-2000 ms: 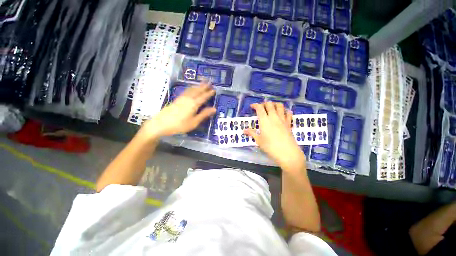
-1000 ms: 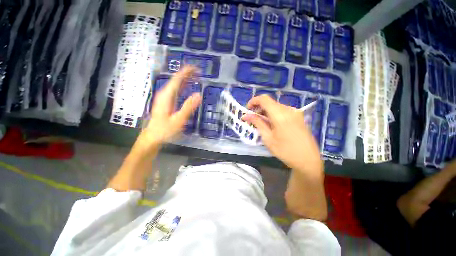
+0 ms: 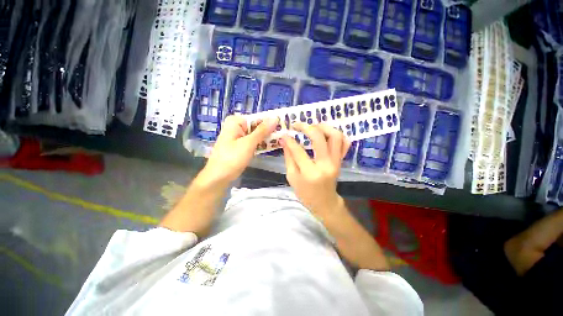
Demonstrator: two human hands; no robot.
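A white sticker sheet (image 3: 370,113) with two rows of small dark shapes is held above the lower tray row, its right end raised. My left hand (image 3: 237,145) pinches its left end between thumb and fingers. My right hand (image 3: 318,151) is on its lower edge left of the middle, fingers bent over it. Whether a sticker is loose between my fingers cannot be told. Blue phone housings (image 3: 346,65) lie in the clear blister tray (image 3: 297,55). The sideways housing (image 3: 250,52) at the left has a pale camera ring (image 3: 224,54).
Spare sheets (image 3: 168,74) lie left of the tray, and gold-brown ones (image 3: 491,111) lie right. Stacked trays (image 3: 58,62) stand far left; more trays (image 3: 552,86) are at the right. Red stools (image 3: 413,237) are below the bench. Another person's arm (image 3: 534,244) is at the lower right.
The sheet was flat on the tray under my right hand, then curled up in it; now it is stretched out between both hands. My left hand has moved down from the sideways housing onto the sheet.
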